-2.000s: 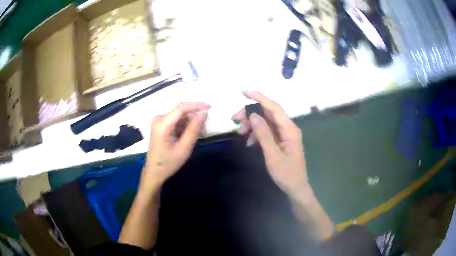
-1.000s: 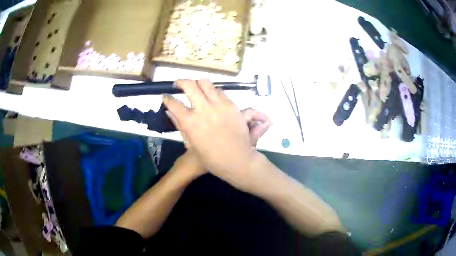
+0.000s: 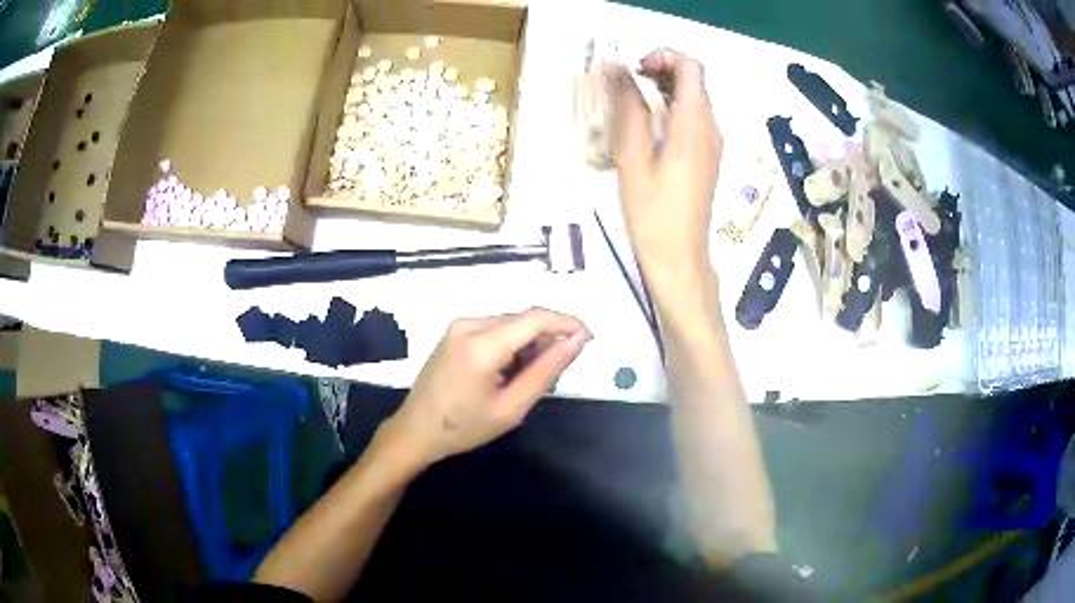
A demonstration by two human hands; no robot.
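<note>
My left hand is over the bench's front edge, fingers curled and thumb near the index finger; whether it holds something small cannot be told. My right hand reaches to the back of the bench, beside pale beige pieces; its fingertips are blurred and its grip is unclear. A clump of black pads lies left of my left hand. The hammer lies behind the pads, head to the right. Dark tweezers lie partly behind my right forearm.
Cardboard trays stand at the back left, with pink, beige and dark small pieces. A mixed pile of housings lies right, beside a clear plastic tray. A teal dot is near the front edge. A blue stool stands below.
My right hand has moved from the black pads, where it crossed over my left, to the back of the bench. My left hand is now uncovered. The view has shifted slightly.
</note>
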